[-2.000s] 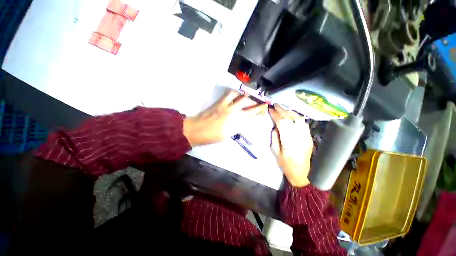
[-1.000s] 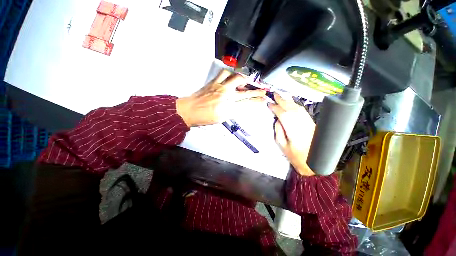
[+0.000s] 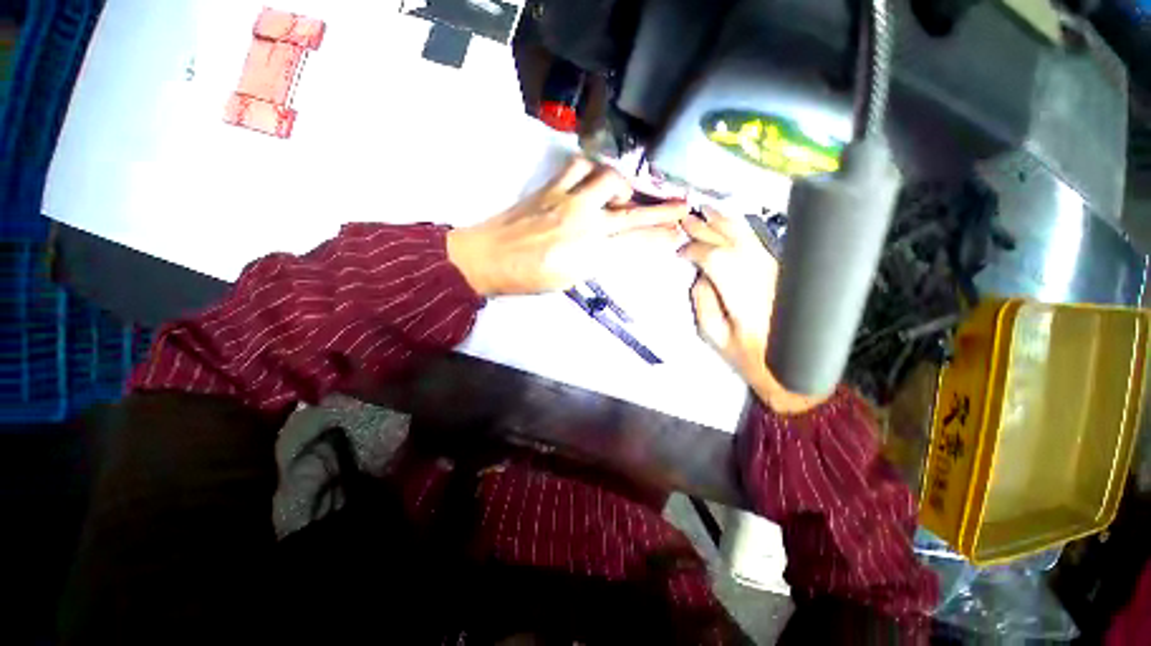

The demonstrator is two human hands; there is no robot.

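My left hand [image 3: 555, 237] lies on the white sheet with its fingers at the needle area of the sewing machine [image 3: 757, 88]. My right hand [image 3: 735, 284] meets it there from the right. A small dark strip [image 3: 650, 199] shows between the fingertips of both hands, mostly covered by them. Other dark strap pieces [image 3: 619, 326] lie on the sheet between the hands, just below the left hand. The presser foot is too blurred to make out clearly.
A grey lamp head [image 3: 833, 271] hangs over my right wrist. A tangled pile of black strips [image 3: 915, 278] lies right of the machine. A yellow bin [image 3: 1041, 429] stands beyond it. Red marking [image 3: 275, 73] and a black T-shaped shape [image 3: 457, 32] are on the sheet at upper left.
The view has shifted, showing more of the black strip pile at right. Both hands stay at the needle area. The strap pieces remain on the sheet between them.
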